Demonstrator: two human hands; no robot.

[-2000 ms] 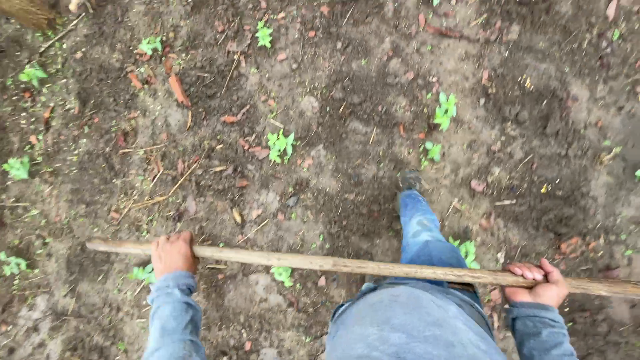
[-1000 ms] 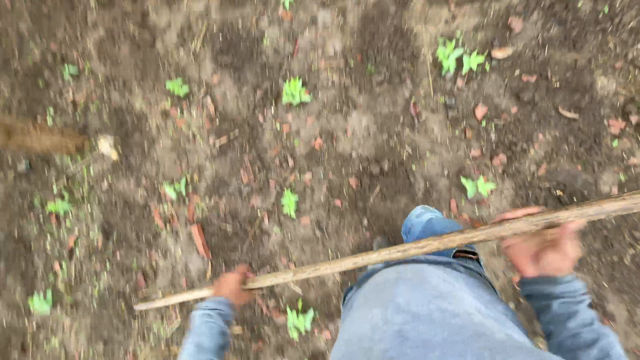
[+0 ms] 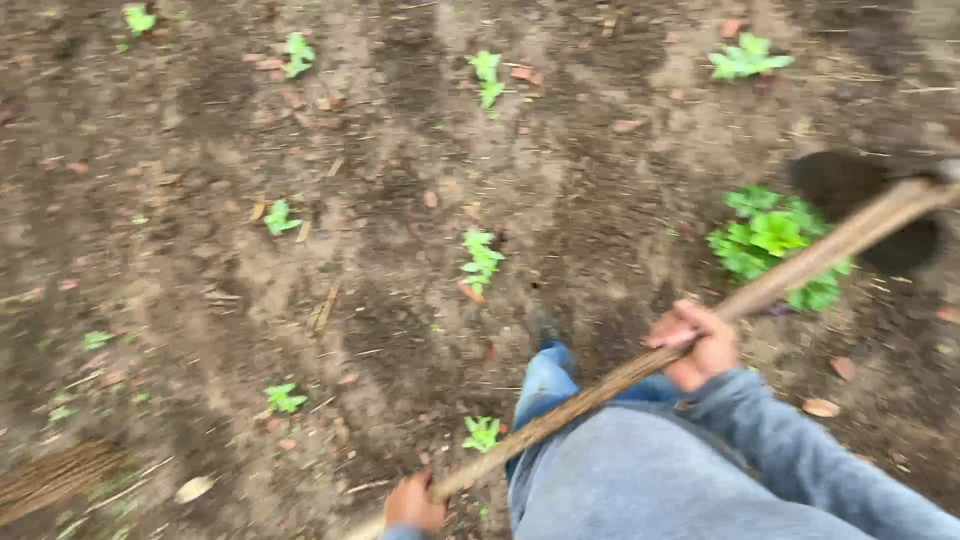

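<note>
A long wooden handle [image 3: 592, 397] runs slantwise across my body from the bottom middle up to the right edge. At its upper right end is a dark, blurred metal blade [image 3: 840, 184], partly behind the handle; it looks like a hoe. My left hand [image 3: 414, 504] grips the handle near its lower end. Farther up, my right hand [image 3: 697, 345] is closed around it. The blade is above the ground beside a leafy green plant [image 3: 757, 232], which the handle partly hides.
Small green seedlings [image 3: 481, 261] stand in rows in brown soil with reddish fragments [image 3: 527, 75] and straw. A brown fibrous bundle or trunk [image 3: 56, 480] lies at lower left, near a pale leaf [image 3: 195, 489]. My jeans leg [image 3: 546, 379] and shoe are below.
The handle has tilted more steeply, its right end rising in view, and the dark blade has come into sight. My right hand has moved up and my left hand down. The view has shifted over the ground.
</note>
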